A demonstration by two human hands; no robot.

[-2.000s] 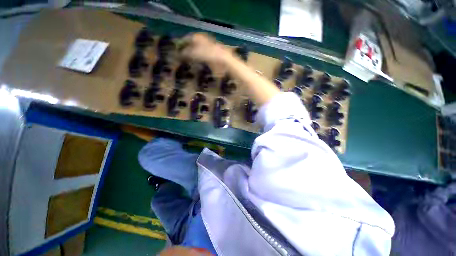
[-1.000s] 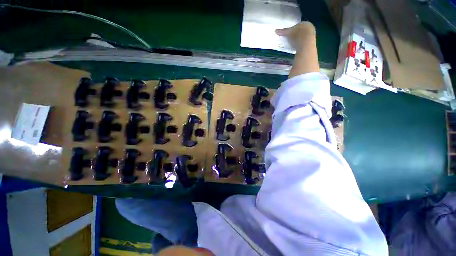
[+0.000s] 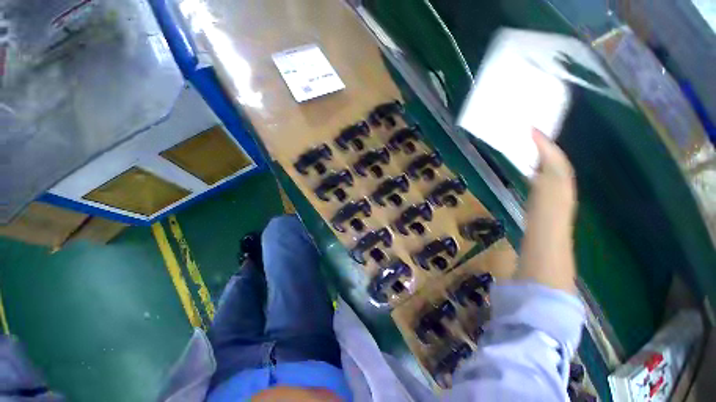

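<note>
My right hand [image 3: 553,169], bare, reaches over the far side of the side bench. It grips a white blister card [image 3: 514,98] by its near edge, with the thumb on top. The card is raised, a little blurred, and its visible face looks plain. Glossy black products [image 3: 390,190] lie in rows on brown cardboard sheets [image 3: 302,129], to the left of my forearm. Some products near my sleeve are partly hidden. My left hand is not in view; only a sleeve shows at lower left.
A small printed white card [image 3: 308,72] lies on the cardboard beyond the products. A metal machine table [image 3: 86,86] above a blue-and-white cabinet [image 3: 141,169] stands at left. Printed cards [image 3: 655,373] are stacked at lower right. A metal rail runs behind the products.
My right hand moved from the products to the white card, and now holds it raised. The view has turned left, bringing the machine table into sight.
</note>
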